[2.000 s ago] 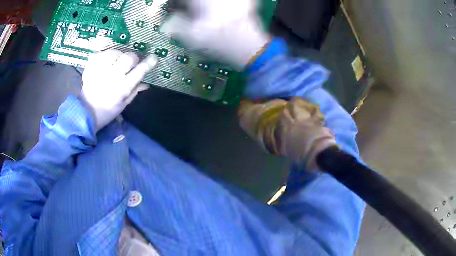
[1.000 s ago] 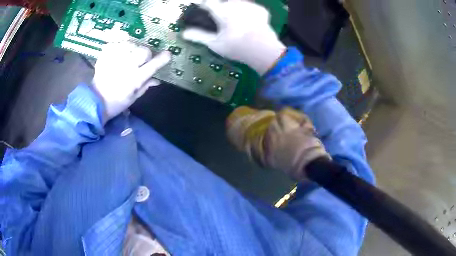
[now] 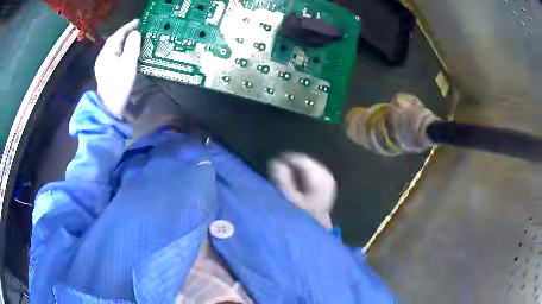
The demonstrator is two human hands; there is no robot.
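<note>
The green printed circuit board (image 3: pixel 249 71) lies over the dark mat at the top middle. My left hand (image 3: pixel 116 68), in a white glove, holds its left edge. A dark, palm-sized object, possibly the brush (image 3: pixel 309 29), lies on the board's upper right part with no hand on it. My right hand (image 3: pixel 306 184), in a white glove, is off the board, low in front of the smock. It is blurred with fingers that look curled, and I cannot tell whether it holds anything. The tape-wrapped hose end (image 3: pixel 386 124) is just right of the board's lower right corner.
The dark mat (image 3: pixel 238 130) has a frayed yellowish edge on the right. A black flat block (image 3: pixel 383 29) lies beyond the board's right end. A pale curved rail (image 3: pixel 30 113) and red fringed flap (image 3: pixel 83 15) are at the left. A grey metal surface (image 3: pixel 463 208) is at the right.
My right hand has left the board and moved down toward the body; the dark object now lies on the board. My left hand has shifted to the board's left edge. The hose end appears farther right.
</note>
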